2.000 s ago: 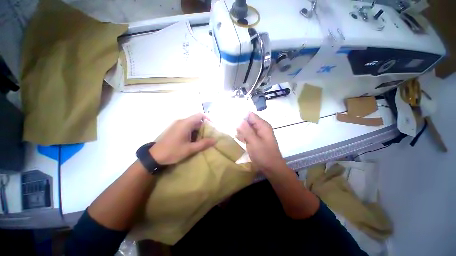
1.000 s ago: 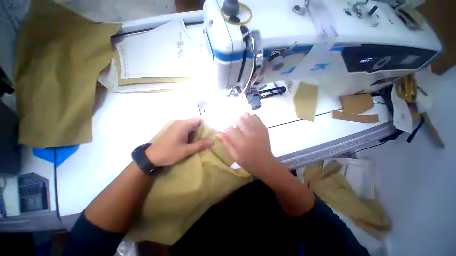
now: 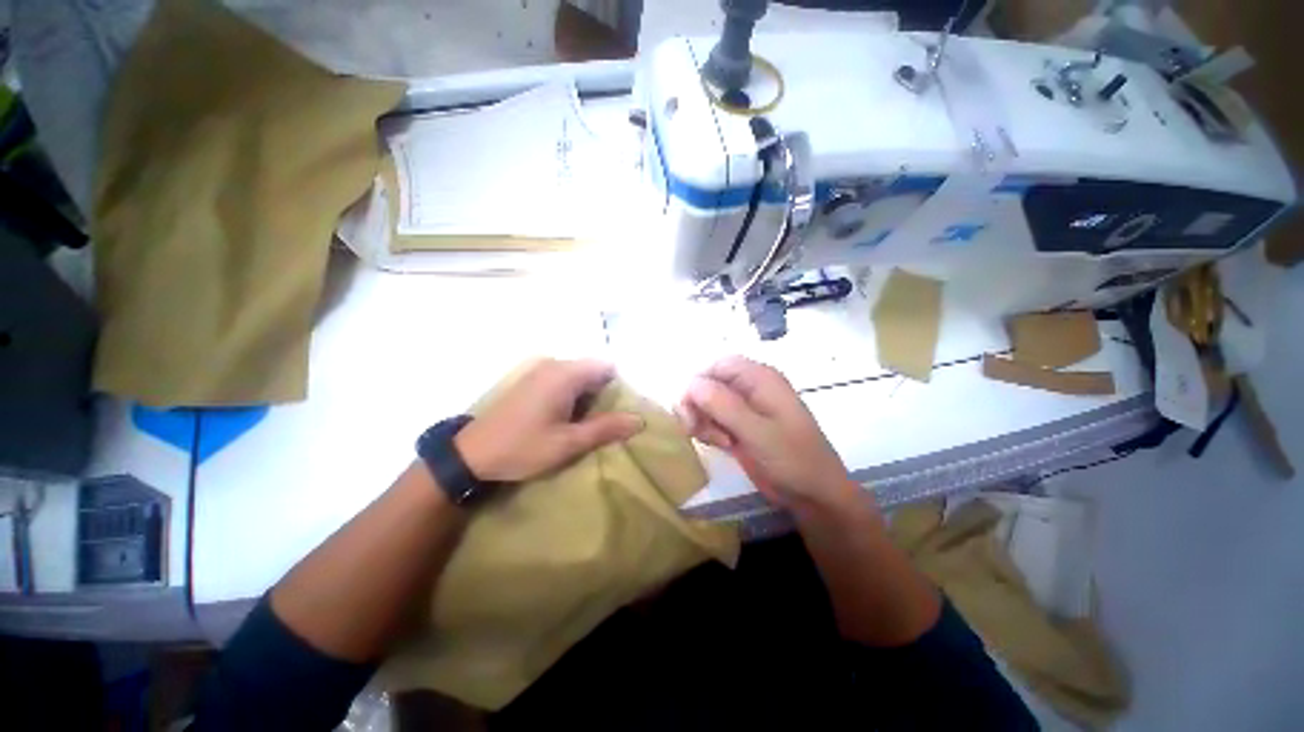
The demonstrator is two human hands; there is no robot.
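Note:
A tan garment panel (image 3: pixel 558 572) hangs over the table's front edge toward my lap, its upper end near the needle area. My left hand (image 3: pixel 551 422) grips its upper left edge between thumb and fingers. My right hand (image 3: pixel 758 429) is just right of the panel's upper part, fingertips pinched together; glare hides whether anything thin is between them. The sewing machine (image 3: pixel 715 143) stands behind my hands. Its needle area is washed out by the bright lamp.
Another tan panel (image 3: pixel 229 215) lies at the left. Paper patterns (image 3: pixel 479 172) lie behind. A tan piece (image 3: pixel 908 325) and browner pieces (image 3: pixel 1055 339) lie right of the needle. Yellow-handled scissors (image 3: pixel 1194 303) are at the far right. Crumpled tan cloth (image 3: pixel 1008 601) is below the table edge.
My right hand has moved off the panel's edge to the right, its fingertips now apart from the cloth. My left hand keeps its hold. The whole view has shifted slightly.

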